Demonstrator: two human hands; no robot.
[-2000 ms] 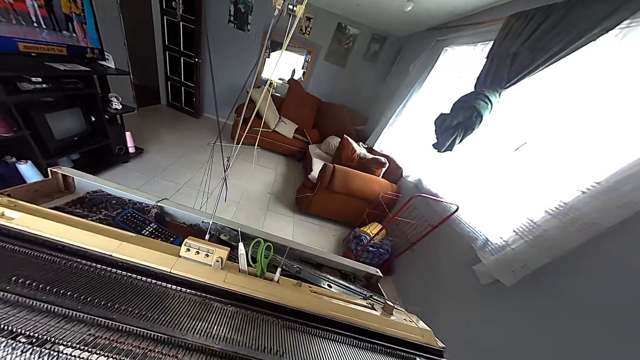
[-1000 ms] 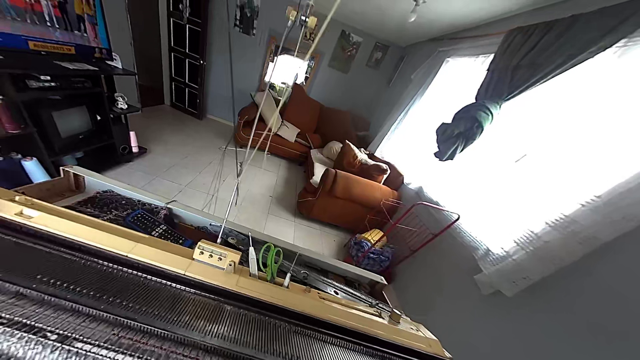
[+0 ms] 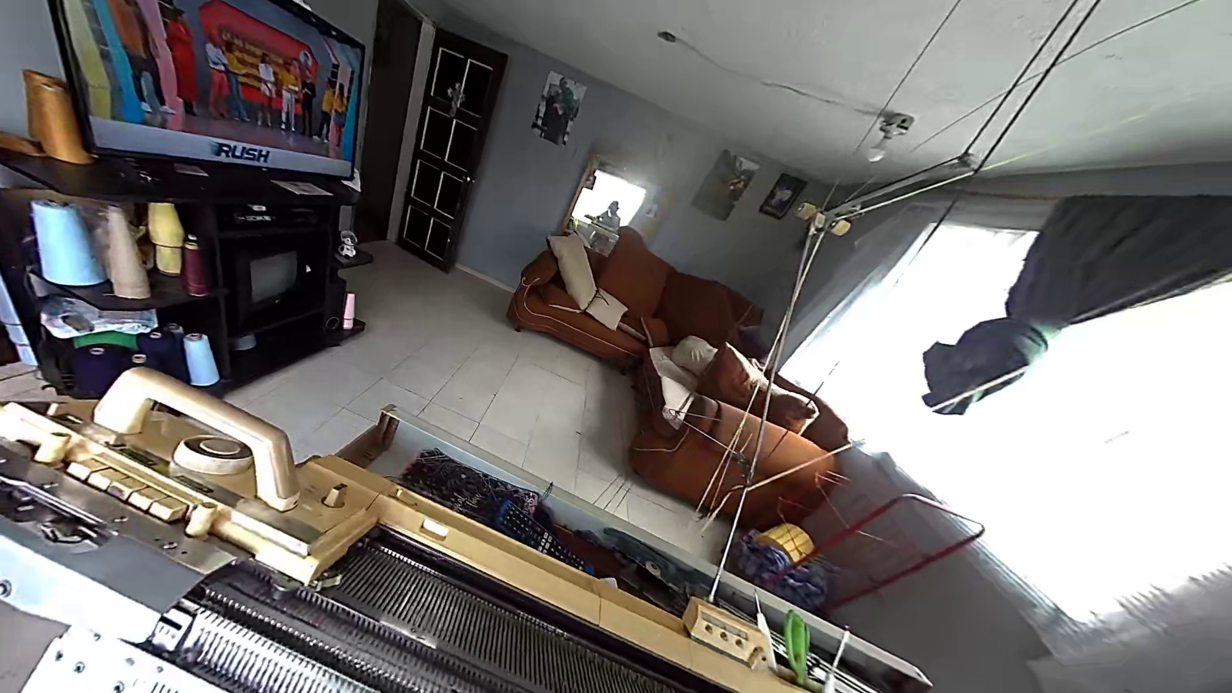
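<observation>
Neither my left hand nor my right hand shows in the head view. A flatbed knitting machine's needle bed runs across the lower part of the view. Its carriage, with a beige handle and a row of push buttons, stands at the left end of the bed. Further right, a small beige row counter sits on the rear rail. Green-handled scissors and thin pointed tools lie beside it. Yarn strands run up to a tension mast arm. What my hands hold or touch is hidden.
A trough behind the machine holds dark yarn and a remote control. Yarn cones fill a black shelf unit under a television. Brown sofas and a red metal frame stand beyond, near a curtained window.
The view has swung to the left, so the carriage and the yarn cones on the shelf now show. No hand appears in any of the frames.
</observation>
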